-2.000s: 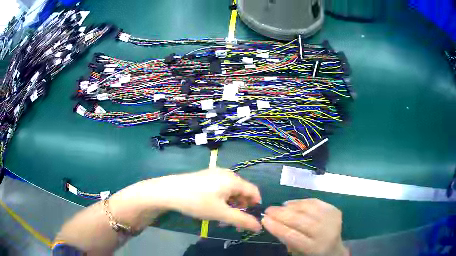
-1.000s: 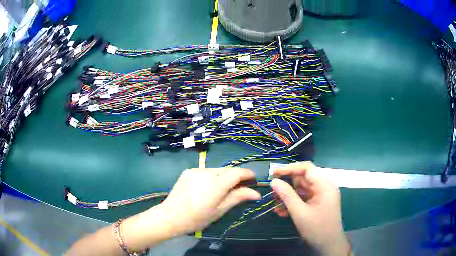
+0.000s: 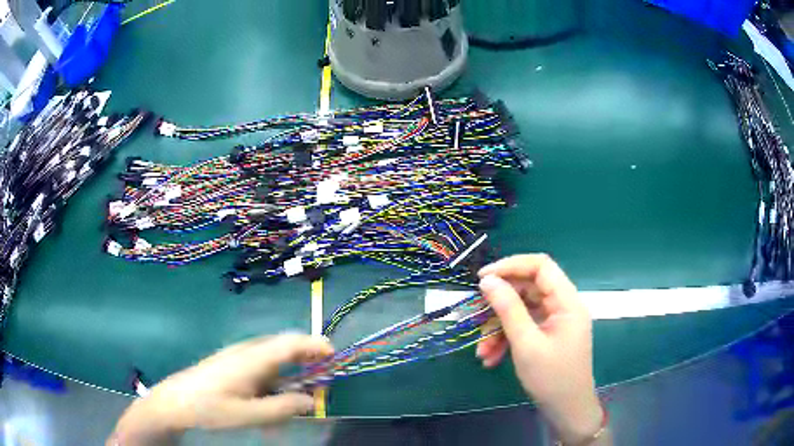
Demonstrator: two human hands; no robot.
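Note:
A wire harness (image 3: 392, 341) of thin coloured wires stretches between my hands near the front table edge. My left hand (image 3: 231, 383) is around the bundle's left part, slightly blurred. My right hand (image 3: 540, 335) pinches the wires' right end between thumb and fingers; what sits at that end is hidden by the fingers. A small plug end (image 3: 139, 381) with white shows left of my left hand, at the table edge.
A harness pile (image 3: 313, 192) lies behind my hands. A grey round machine (image 3: 399, 52) stands behind it. Dark bundles lie at far left (image 3: 52, 174) and far right (image 3: 766, 165). A white strip (image 3: 662, 301) runs along the front right. Blue plastic (image 3: 87, 48) shows at upper left.
The view has shifted right. My hands have moved apart, my left hand sliding left along the harness, and the wires are now drawn out between them. The far-right bundle has come further into view.

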